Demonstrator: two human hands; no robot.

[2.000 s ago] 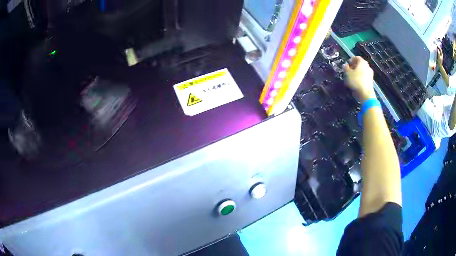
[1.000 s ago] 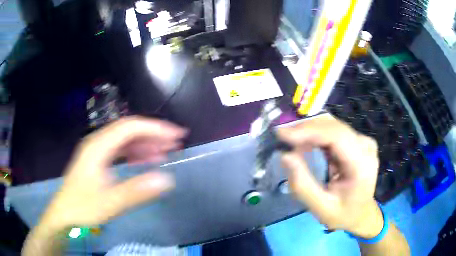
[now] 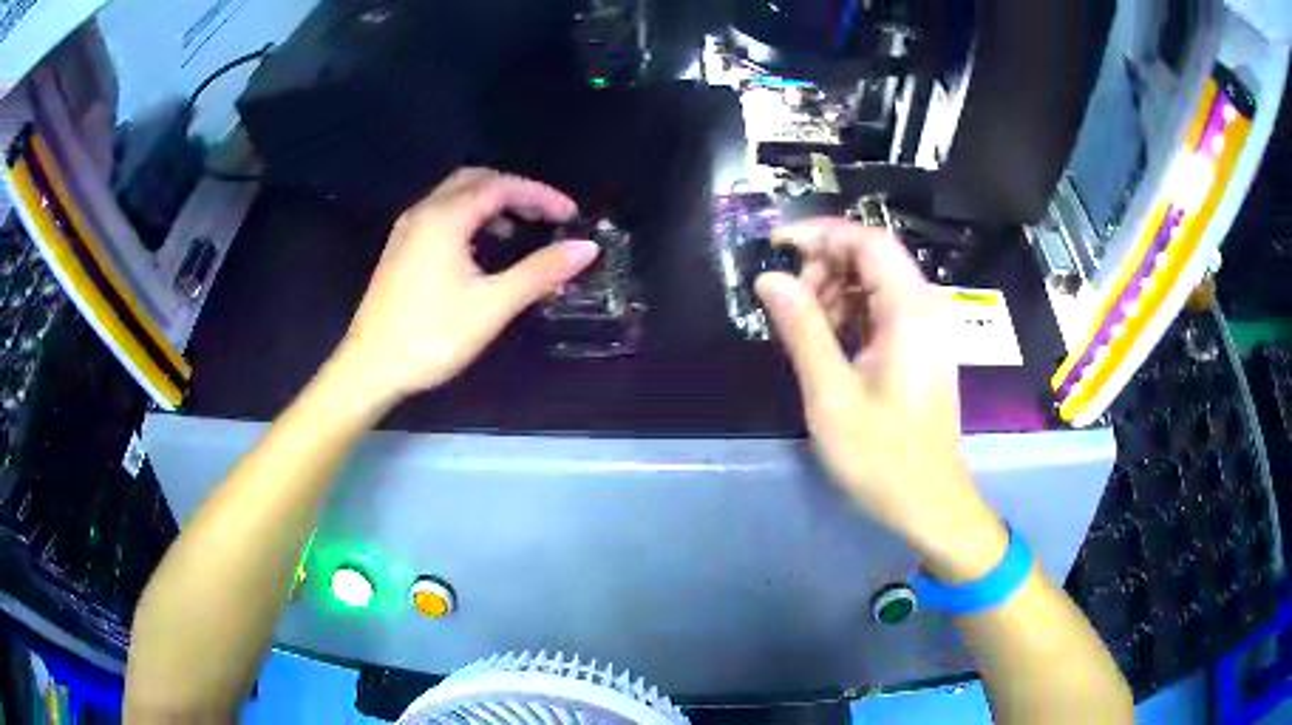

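My left hand is at the metallic fixture on the black table, thumb and forefinger bent towards its upper part. Whether something is between these fingertips cannot be told. My right hand is right of the fixture, above the table. It holds a small module with clear edges and a dark round centre between thumb and fingers. The module stands roughly upright and does not touch the fixture.
Yellow-and-black striped posts stand left and right. A lit machine station is behind my right hand. The grey panel bears a green-glowing start button, an orange button and a green button. A fan is below. A black tray lies right.
The view has swung left from the right tray to the fixture. My right hand has brought the module from the right over the table. My left hand has come into view and reached the fixture.
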